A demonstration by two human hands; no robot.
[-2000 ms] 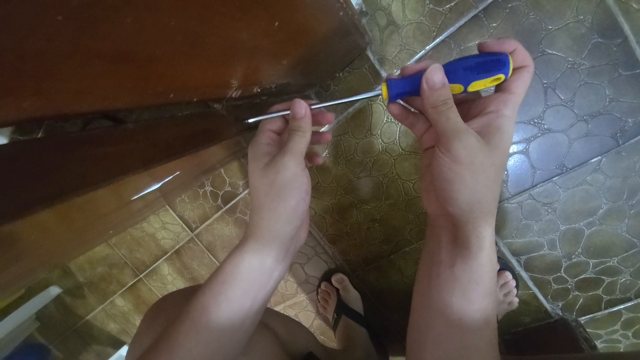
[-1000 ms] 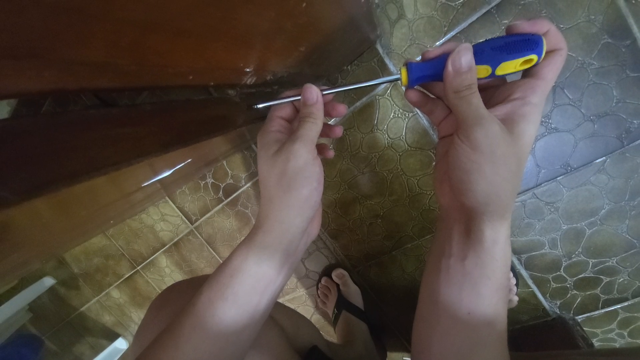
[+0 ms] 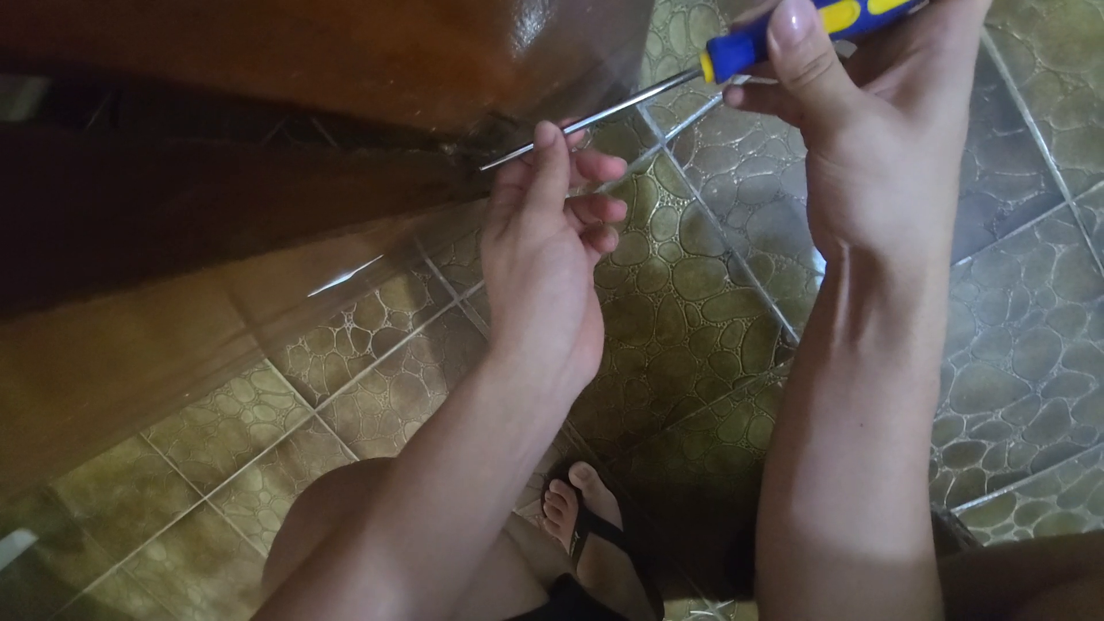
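Note:
A screwdriver with a blue and yellow handle (image 3: 737,53) and a thin steel shaft lies at a slant across the upper middle. My right hand (image 3: 871,112) is closed around its handle, thumb along the near side; part of the handle runs out at the top edge. Near the tip, my left hand (image 3: 552,233) pinches the shaft between thumb and index finger, its other fingers loosely curled. The bare tip points left, by the edge of a dark brown wooden door or panel (image 3: 371,181). Whether the tip touches anything I cannot tell.
Another glossy brown wooden panel (image 3: 345,52) fills the upper left, with a dark gap between the two. Below is a floor of stone-patterned tiles (image 3: 690,285). My foot in a black flip-flop (image 3: 595,509) stands at the bottom middle, beside my bent knee (image 3: 328,509).
The screwdriver slants more steeply now, its handle raised towards the top edge with my right hand. My left hand keeps its pinch near the tip.

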